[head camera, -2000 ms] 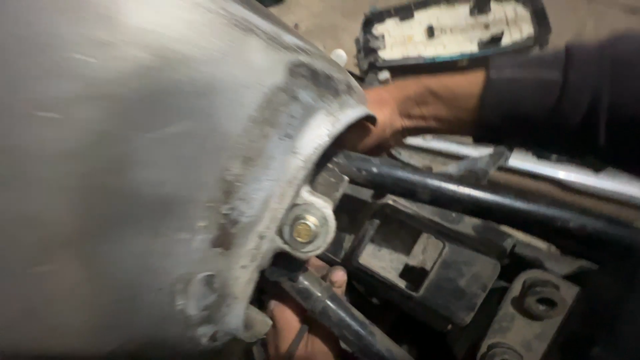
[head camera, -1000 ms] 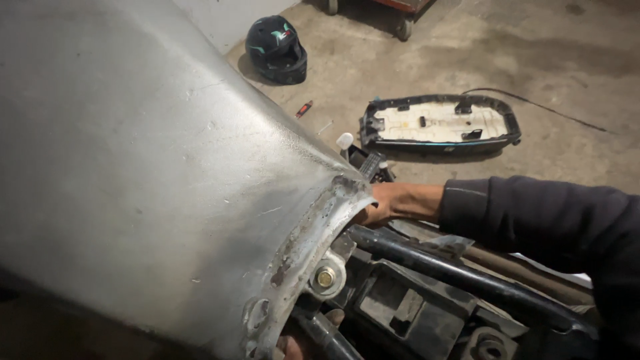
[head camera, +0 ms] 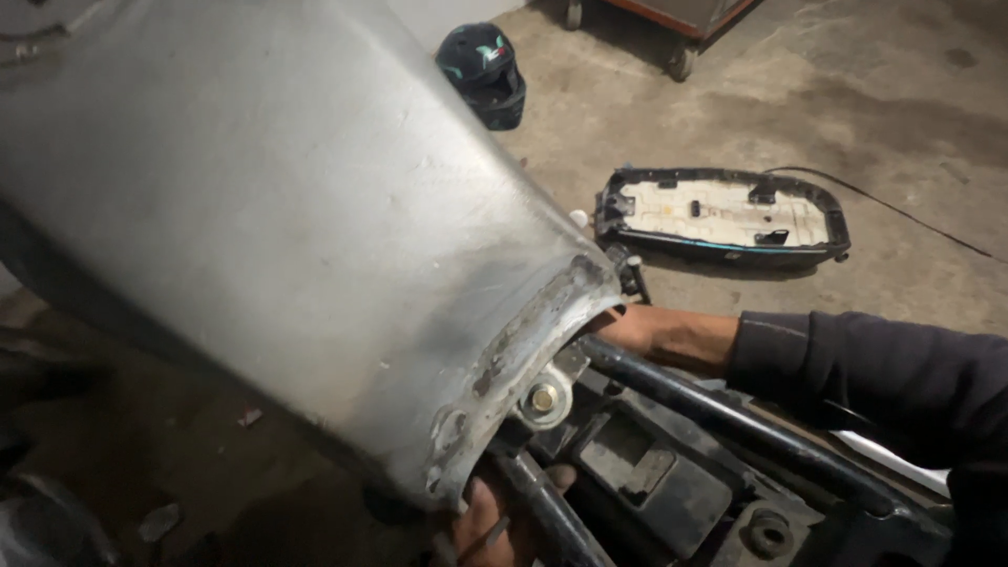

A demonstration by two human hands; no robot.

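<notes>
A bare metal motorcycle fuel tank (head camera: 315,213) fills the left and middle of the view. At its rear edge, a brass-coloured bolt (head camera: 542,399) with a washer passes through the mounting tab, between two black frame tubes (head camera: 732,417). My right hand (head camera: 630,327) reaches beneath the tank's rear corner beside the upper tube; its fingers are hidden. Below, my left hand (head camera: 492,512) is under the rear edge at the lower tube, with a fingertip showing past the tube. What either hand holds is hidden. A black plastic housing (head camera: 693,504) lies between the tubes.
On the concrete floor, an upturned motorcycle seat (head camera: 724,213) lies at the upper right with a thin dark cable (head camera: 906,209) beside it. A black helmet (head camera: 484,75) rests near the wall. A wheeled cart (head camera: 685,24) stands at the top.
The view has swung to take in more floor, with the helmet and cart now showing. Both hands are still at the tank's rear edge.
</notes>
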